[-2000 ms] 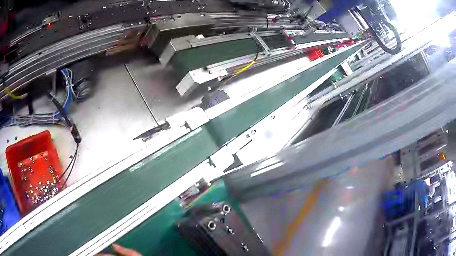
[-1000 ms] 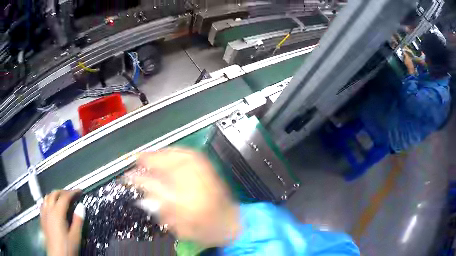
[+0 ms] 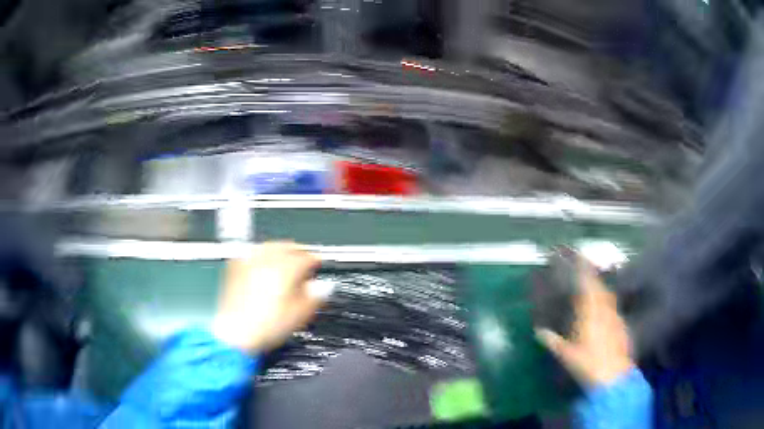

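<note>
The whole view is blurred. A dark tray (image 3: pixel 335 394) lies in front of me with many shiny small rings (image 3: pixel 385 323) in it. My left hand (image 3: pixel 270 293) is at the tray's left far corner, fingers curled, with a white covering on the thumb; whether it grips anything is not clear. My right hand (image 3: pixel 593 327) is at the dark plate stack (image 3: pixel 554 293) to the right of the tray, with thumb and fingers apart and no held thing visible. The near parts of both forearms are in blue sleeves.
A green label (image 3: pixel 457 399) is at the tray's near right corner. Pale rails (image 3: pixel 402 252) edge a green strip (image 3: pixel 360 227) beyond the tray. A red bin (image 3: pixel 375 178) and a blue bin (image 3: pixel 289 181) stand past it. A grey post (image 3: pixel 712 193) is at the right.
The view has swung level and left. My right hand has left the tray's rings and is at the plate stack. My left hand is still by the tray's left side.
</note>
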